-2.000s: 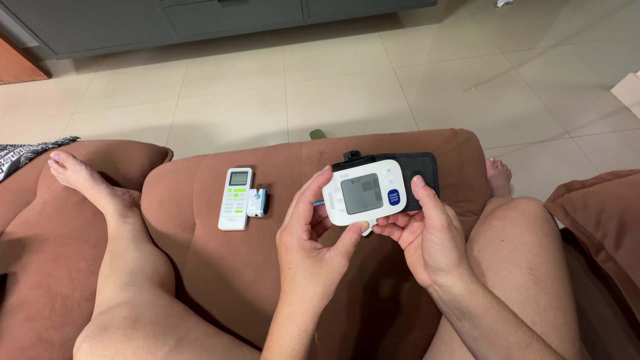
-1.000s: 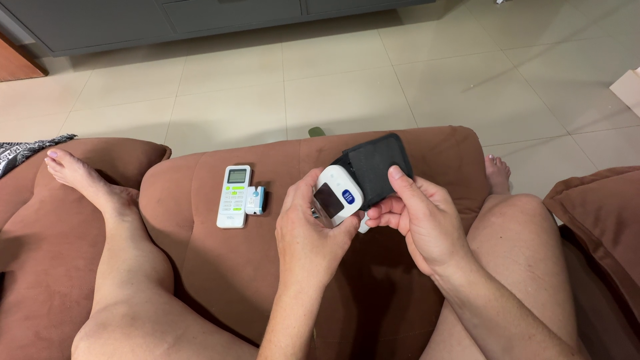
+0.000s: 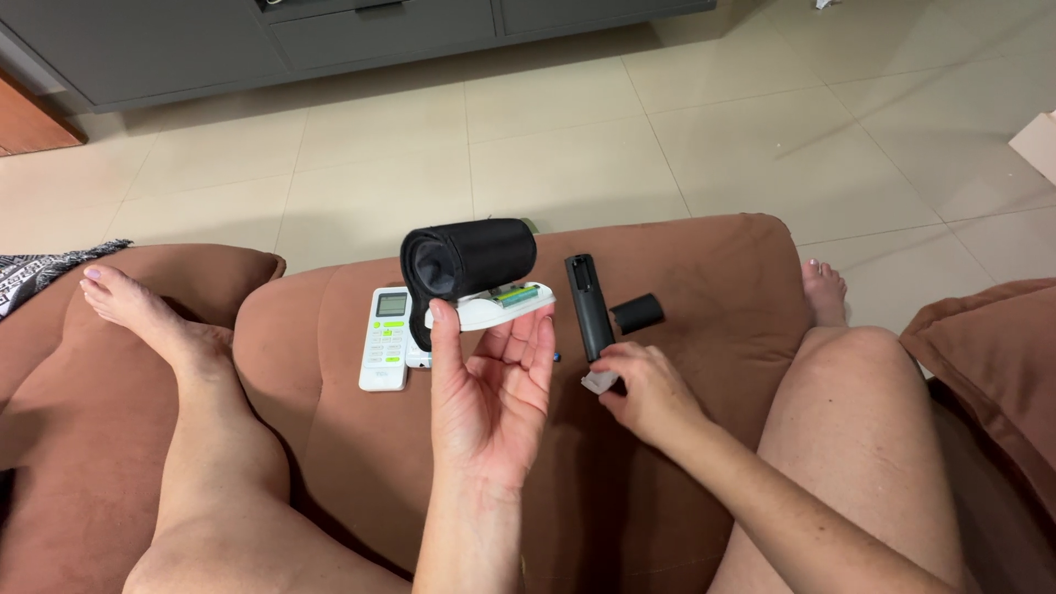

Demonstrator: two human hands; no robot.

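Note:
My left hand (image 3: pixel 495 388) holds up a white wrist blood pressure monitor (image 3: pixel 487 311) with its black cuff (image 3: pixel 478 254) curled above it. Green batteries (image 3: pixel 515 295) show in the monitor's uncovered compartment. Between the thumb and fingers of my right hand (image 3: pixel 648 384) is a small white plastic cover (image 3: pixel 600 381), just over the seat. Beyond that hand a black remote control (image 3: pixel 588 309) lies with its battery bay uncovered, its black battery cover (image 3: pixel 638 313) to the right. A white air-conditioner remote (image 3: pixel 385 338) lies left of the monitor, partly overlapped by the cuff.
All this is on or above a brown upholstered seat (image 3: pixel 355 462), between my legs. A small blue-tipped item (image 3: pixel 557 357) lies near my left hand. A brown cushion (image 3: pixel 998 363) is at the right. Past the tiled floor (image 3: pixel 544 181) stands a grey cabinet (image 3: pixel 379 41).
My hands have parted. The monitor, earlier face up in both hands, is turned over in the left. My right hand has let go of it and holds the small cover. The black remote has come into view.

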